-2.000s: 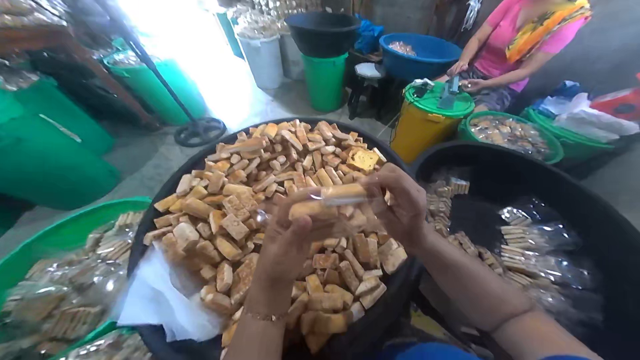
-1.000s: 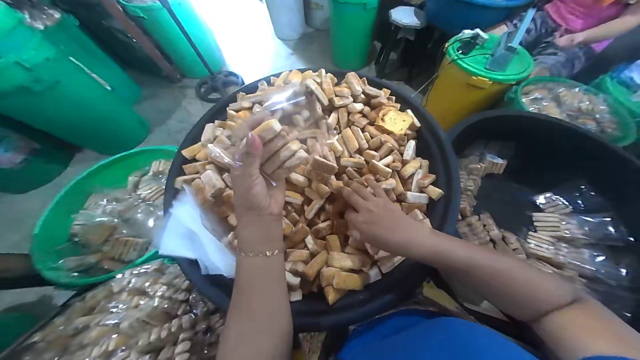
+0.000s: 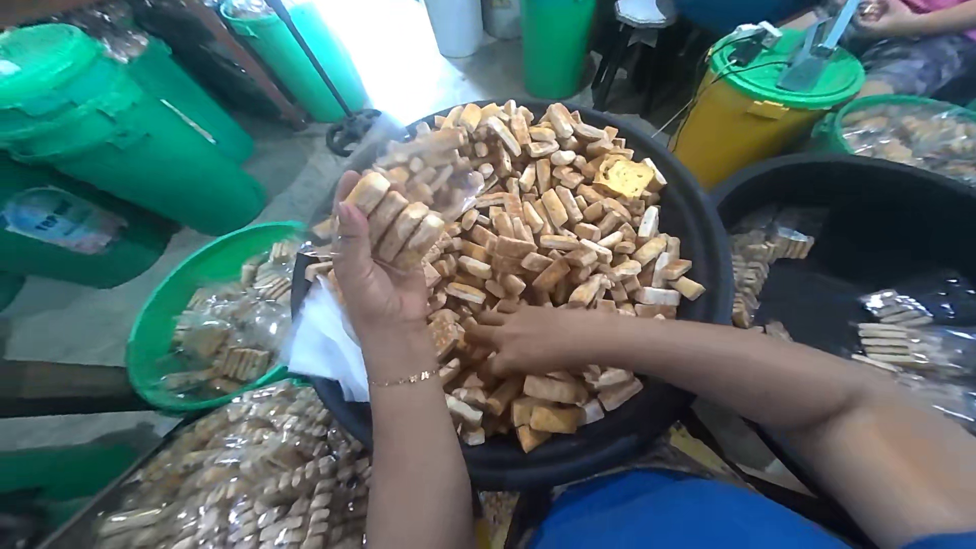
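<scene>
A large round black tub (image 3: pixel 713 252) is heaped with toasted bread sticks (image 3: pixel 549 213). Over its left side, my left hand (image 3: pixel 381 282) holds a clear plastic bag (image 3: pixel 457 179) with several bread sticks (image 3: pixel 393 221) lined up in it. A thin bracelet is on that wrist. My right hand (image 3: pixel 526 335) reaches down into the heap at the tub's lower middle; its fingertips are partly hidden among the sticks, so its grip cannot be told. A yellow bread slice (image 3: pixel 625 177) lies on the heap at the upper right. White sheets (image 3: pixel 326 339) hang at the tub's left rim.
Bagged bread sticks fill a green basin (image 3: pixel 164 305) at left and a pile (image 3: pixel 244 473) at lower left. More bags lie in a black basin (image 3: pixel 801 282) at right. A yellow bucket (image 3: pixel 732 126) with a green lid stands beyond, near a seated person (image 3: pixel 915 53). Green bins (image 3: pixel 175 160) stand upper left.
Two seconds ago both hands were together over the heap at a bread stick and plastic; they have since parted, the right going down into the heap. The bag stays in my left hand since one second ago.
</scene>
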